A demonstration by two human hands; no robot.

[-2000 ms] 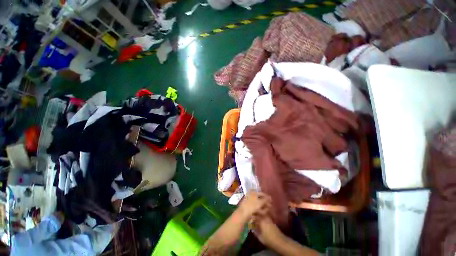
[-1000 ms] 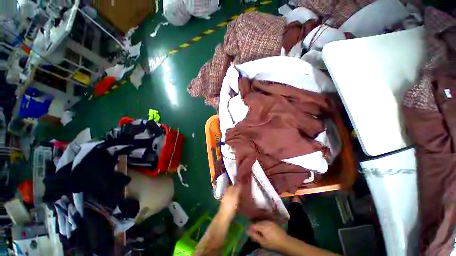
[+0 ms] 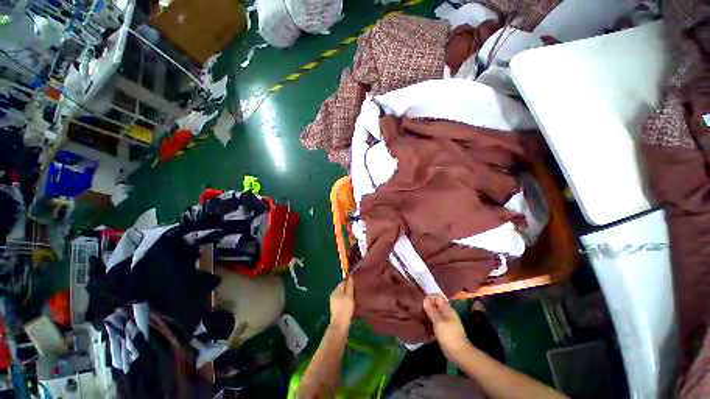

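Observation:
Brown lining pieces lie heaped with white pieces in an orange crate. A part of the brown cloth hangs over the crate's near edge towards me. My left hand grips the left edge of this part. My right hand grips its right side, by a white strip. The cloth is spread between both hands. The fingertips are small and partly hidden by the cloth.
Tweed pieces lie behind the crate. A white table is on the right, with brown cloth beyond it. A red crate and dark cloth are on the left. A green stool is below my left arm.
My hands have moved up and apart, and the brown cloth between them is now spread out. My right hand now holds the cloth's right side by the white strip.

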